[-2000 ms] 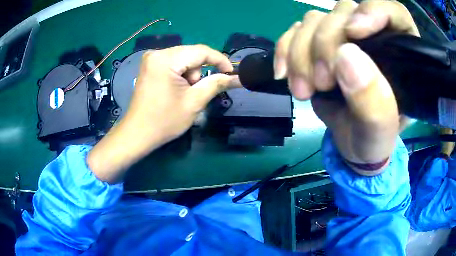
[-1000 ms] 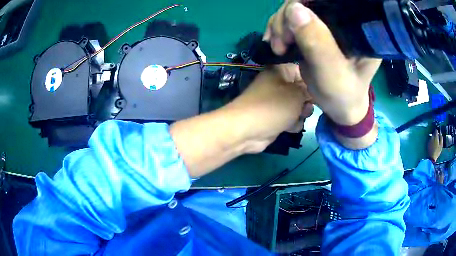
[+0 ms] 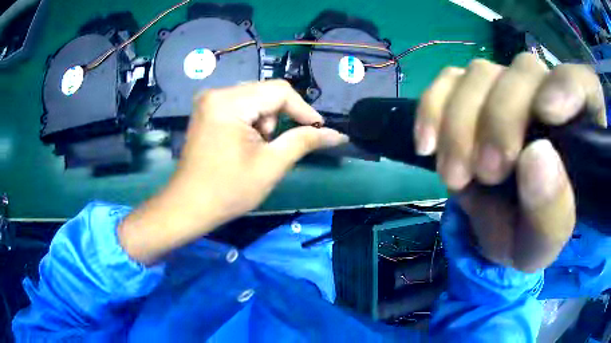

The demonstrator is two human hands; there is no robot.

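Observation:
My right hand [image 3: 502, 134] grips the black electric screwdriver [image 3: 392, 127], held level with its tip pointing left. My left hand [image 3: 234, 144] pinches a tiny dark screw [image 3: 317, 125] between thumb and forefinger at the screwdriver's tip. Three black blowers lie in a row on the green bench behind the hands: one at the left [image 3: 80, 100], one in the middle [image 3: 204, 74] and one at the right [image 3: 355, 77]. Each has a round white-and-blue label and thin wires. The left hand and screwdriver hide lower parts of the middle and right ones.
The green bench [image 3: 281, 191] has a pale front edge. Below it, right of centre, stands a dark green crate [image 3: 378, 268] holding black parts with reddish wires. A grey tray [image 3: 20, 30] is at the far left corner. Another person's blue sleeve [image 3: 583, 268] shows at the right.
My left hand has moved back left from the right blower and now pinches a screw. The screwdriver has turned from over that blower to point left at the fingertips.

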